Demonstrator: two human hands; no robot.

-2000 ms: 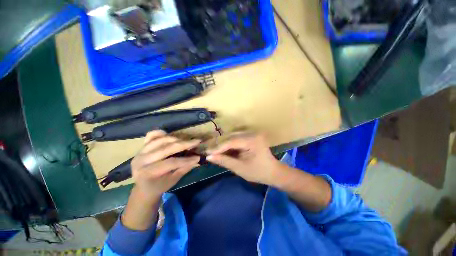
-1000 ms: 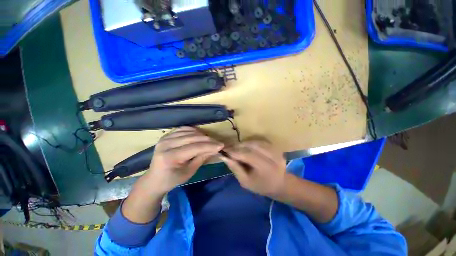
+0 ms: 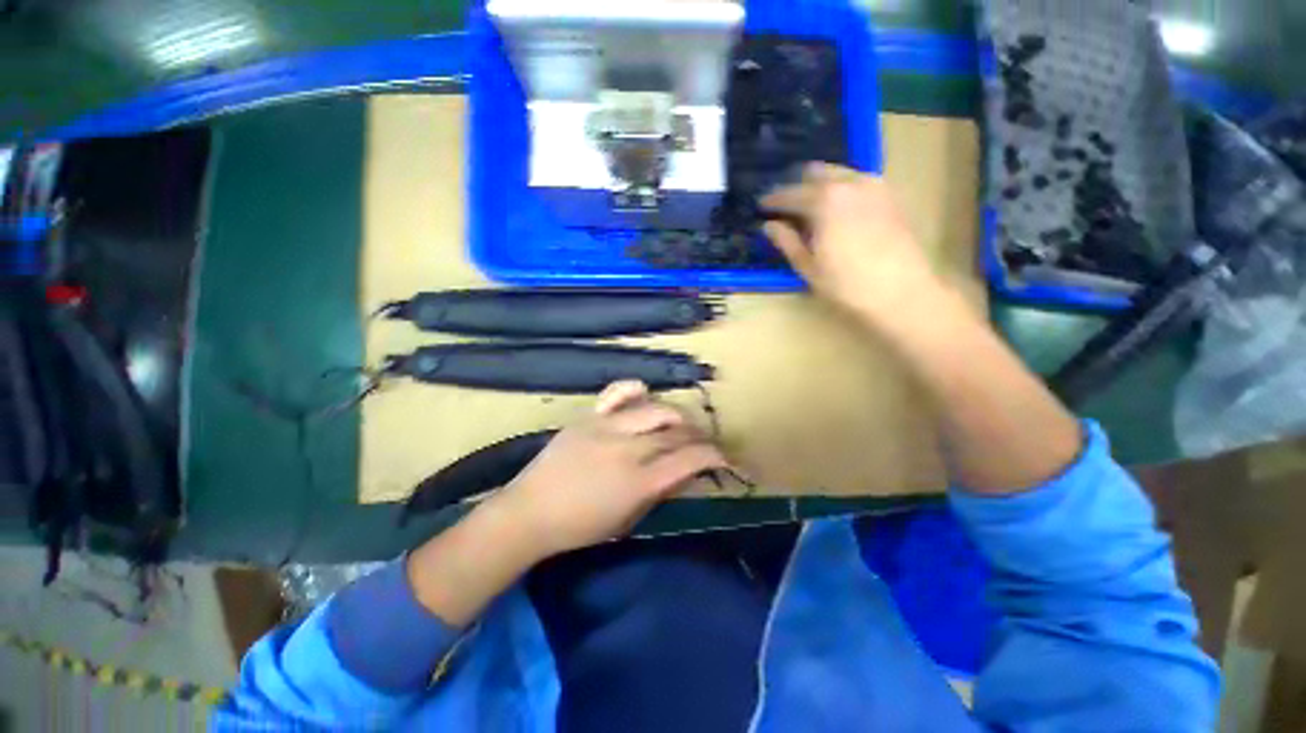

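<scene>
My left hand (image 3: 616,465) holds a black padded headband (image 3: 480,470) near the board's front edge; its fingers cover the right end, and a thin wire trails out there. Two more headbands, an upper (image 3: 559,311) and a lower one (image 3: 552,367), lie side by side above it. My right hand (image 3: 795,229) reaches into the blue tray (image 3: 494,255) over small round black parts (image 3: 680,246). Its fingers are bent and blurred, and I cannot tell whether they pinch a part.
A white-silver screw feeder (image 3: 630,129) stands in the blue tray. A lined parts tray (image 3: 1053,72) is at the upper right, with the dark screwdriver (image 3: 1132,322) and a clear bag (image 3: 1246,372) near it. Waiting headbands (image 3: 65,415) are at far left.
My right hand has left the held headband's end and moved up and right into the blue tray. My left hand stays on the headband. The camera view has shifted.
</scene>
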